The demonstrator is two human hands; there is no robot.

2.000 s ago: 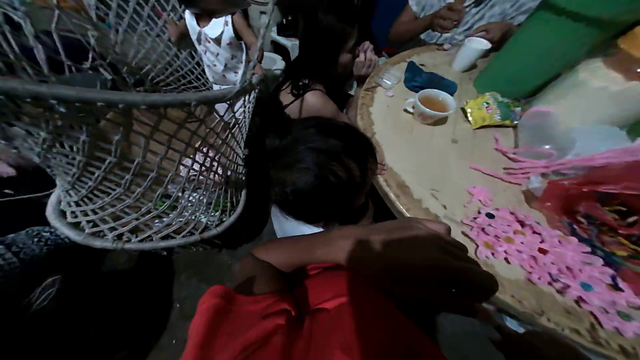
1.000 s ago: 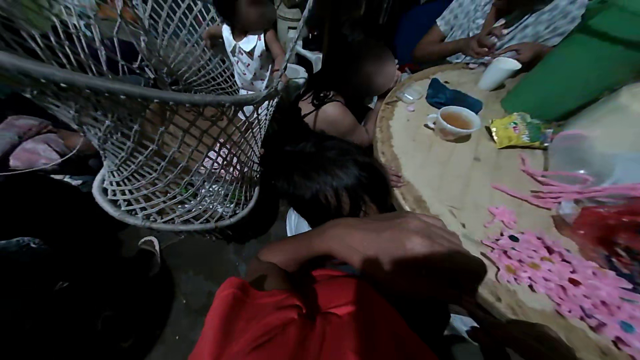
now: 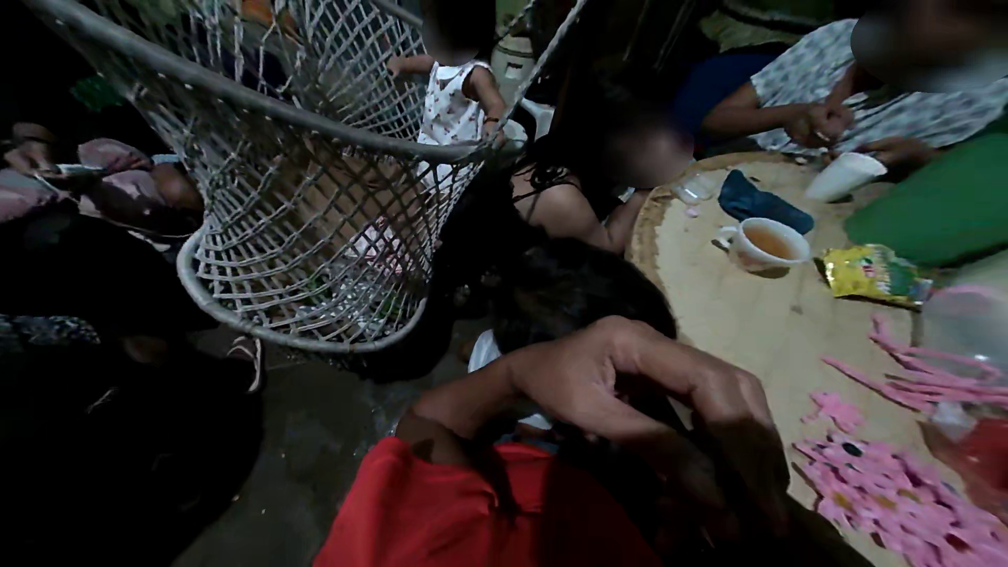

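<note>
My left hand point(image 3: 646, 386) is bent over in front of the red shirt point(image 3: 472, 512), its thumb and fingers curving down beside the round table's edge. Whatever lies between its fingertips is hidden in shadow. A dark forearm comes in from the lower right toward it; my right hand point(image 3: 740, 488) is barely visible in the dark, and what it touches cannot be made out. On the table point(image 3: 724, 315), pink flower-shaped pieces point(image 3: 890, 488) with coloured centres lie in a pile nearest to the hands. Pink strips point(image 3: 913, 378) lie behind them.
A white cup of brown drink point(image 3: 768, 246), a yellow-green packet point(image 3: 874, 274), a dark blue cloth item point(image 3: 760, 203), a tilted white cup point(image 3: 844, 176) and a green container point(image 3: 937, 205) stand or lie farther back. A netted hanging cradle point(image 3: 315, 236) is left. Several people are close by.
My left hand has changed shape: its thumb and fingers now arch apart, where before the back of the hand lay flatter. The view has shifted somewhat.
</note>
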